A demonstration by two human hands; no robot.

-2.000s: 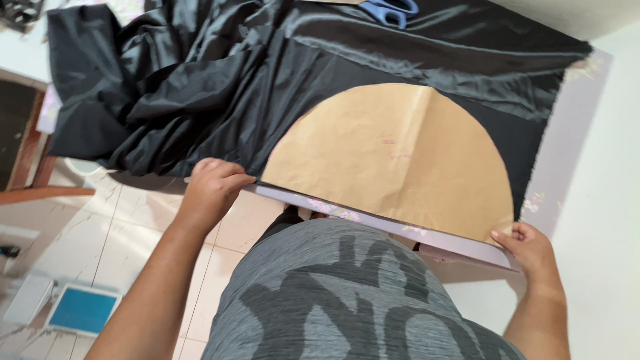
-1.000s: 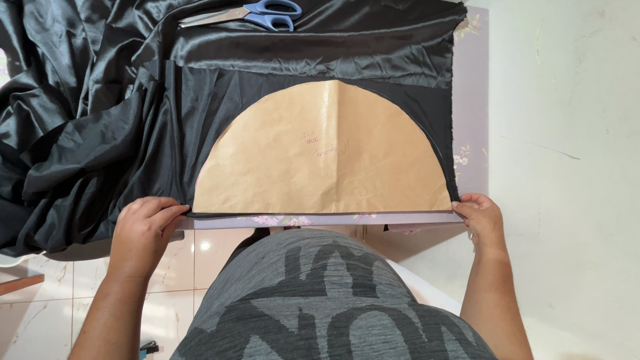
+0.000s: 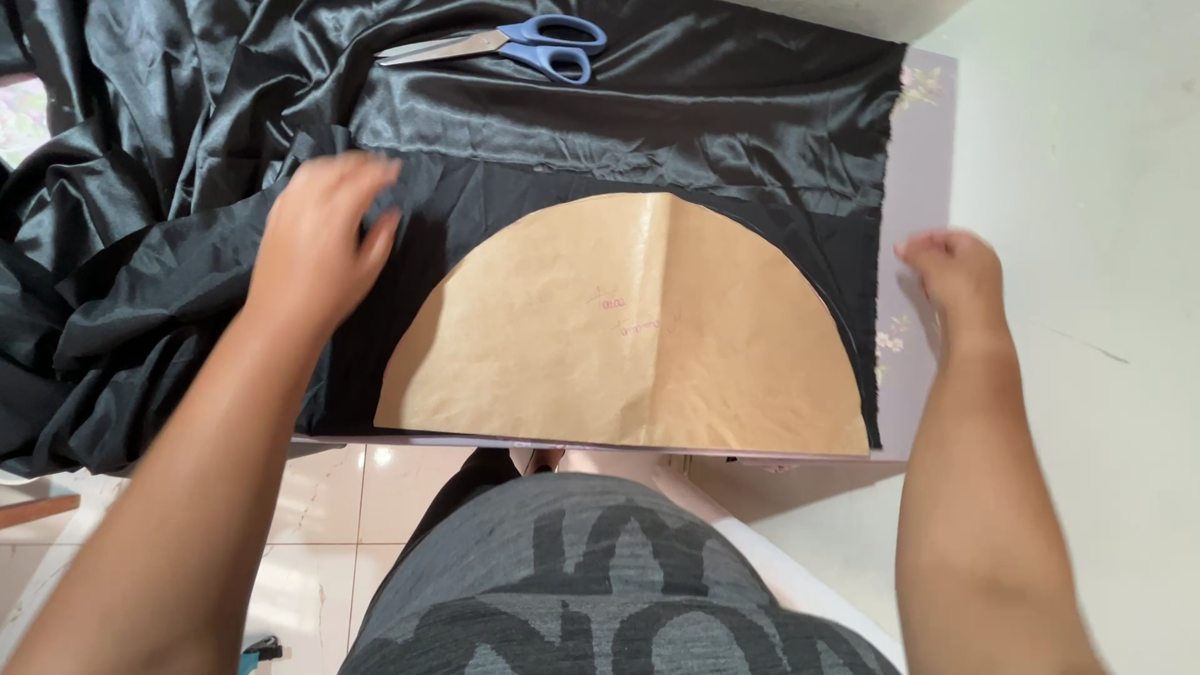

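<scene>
A half-round brown paper pattern [image 3: 619, 328] with handwriting and a crease down its middle lies on black satin fabric [image 3: 731, 122]. Its straight side runs along the near table edge. My left hand [image 3: 328, 230], blurred, is over the fabric left of the pattern, fingers apart and holding nothing. Over the table's right margin, beside the fabric's frayed edge, is my right hand [image 3: 956, 267]; its fingers are bent together, and whether they pinch anything cannot be told. Scissors with blue handles [image 3: 553, 47] lie on the satin beyond the pattern.
The satin is bunched in thick folds at the left and hangs over the near edge there. A lilac floral table cover [image 3: 923, 187] shows along the right. A white wall [image 3: 1106, 234] stands beyond it. Floor tiles [image 3: 314, 502] show below the table.
Both hands have left the near corners, where they were at the fabric's edge a second ago, and moved farther up over the table. The pattern still lies on the fabric.
</scene>
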